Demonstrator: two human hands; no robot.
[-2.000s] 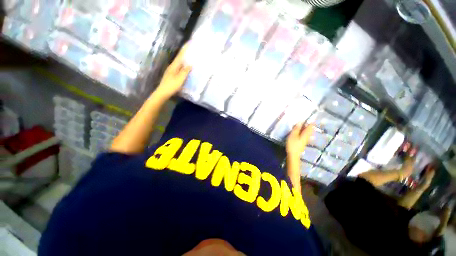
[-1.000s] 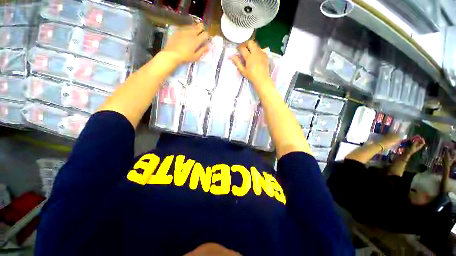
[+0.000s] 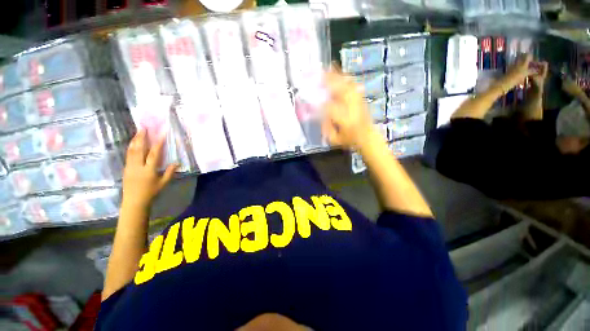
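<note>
A clear blister tray (image 3: 223,97) of bagged flat parts lies in front of me, with two rows of pockets. The parts show pale pink areas through shiny sleeves. My left hand (image 3: 145,158) is at the tray's near left corner, fingers apart over the end of a bagged part (image 3: 158,126) that lies slightly askew. My right hand (image 3: 346,110) is blurred at the tray's right edge, fingertips by the rightmost parts. Whether it grips anything is unclear.
Another filled tray (image 3: 55,139) lies at left. A tray of grey parts (image 3: 404,81) lies at right, beside a white pad (image 3: 460,63). A person in dark clothing (image 3: 511,152) works at far right, hands over small red-black parts. A white round base (image 3: 220,4) is cut off at the top.
My hands have moved from the tray's far side, left hand to its near left corner, right hand to its right edge. The view has turned; the fan's grille is out of frame.
</note>
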